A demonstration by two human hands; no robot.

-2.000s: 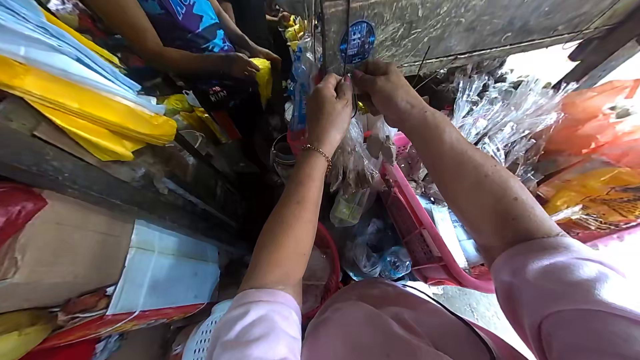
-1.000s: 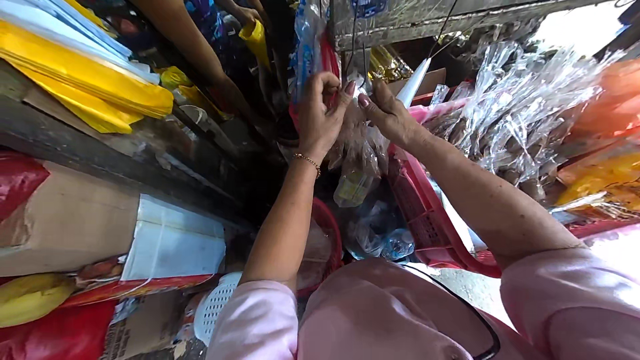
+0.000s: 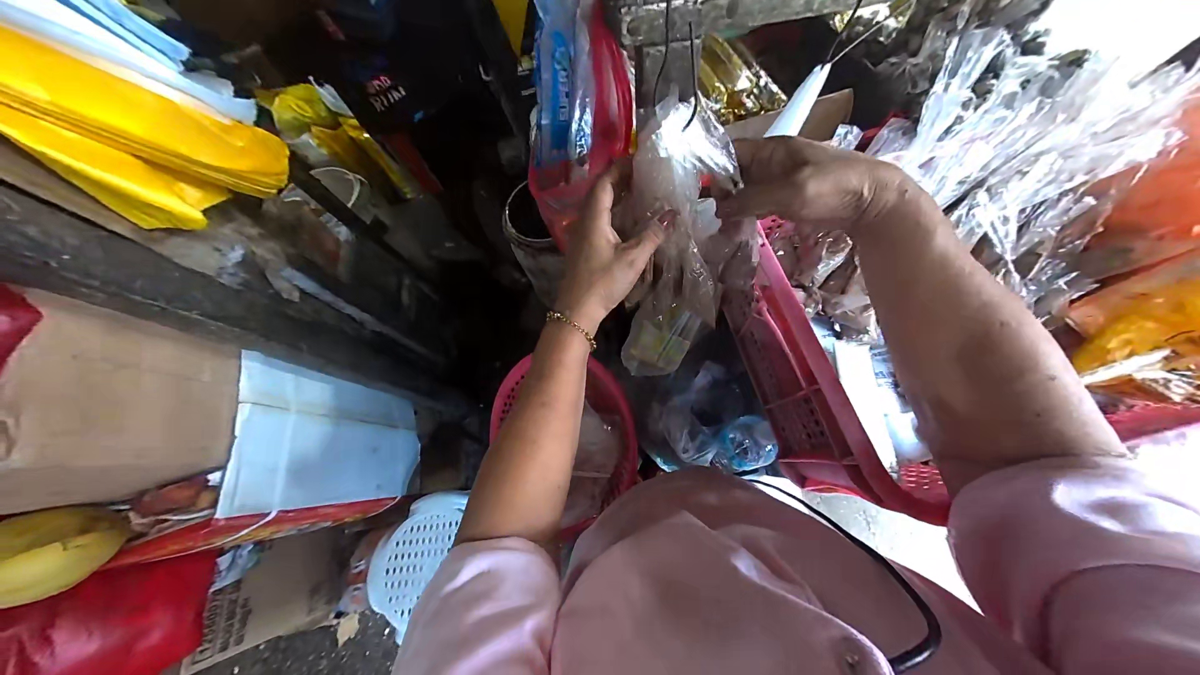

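Clear plastic bags (image 3: 684, 206) hang in a bunch from a dark wire hook (image 3: 694, 80) at top center. My left hand (image 3: 614, 248), with a gold-coloured bracelet at the wrist, is at the left side of the bunch, thumb against the plastic and fingers partly behind it. On the other side, my right hand (image 3: 797, 183) reaches into the bunch from the right; its fingertips are hidden by the plastic, so its grip cannot be made out. Just left of the bags is a red and blue plastic package (image 3: 572, 103).
A pink plastic basket (image 3: 816, 403) stands below my right forearm, with crinkled clear bags (image 3: 1022, 159) beyond it. A round pink basket (image 3: 614, 412) is under my left forearm. Yellow plastic bags (image 3: 141, 122), a cardboard box (image 3: 122, 403) and a white perforated basket (image 3: 417, 553) lie to the left.
My hands, close together at the hook earlier, are now lower and farther apart, on either side of the hanging bags. The other person's arms at upper left have left the view.
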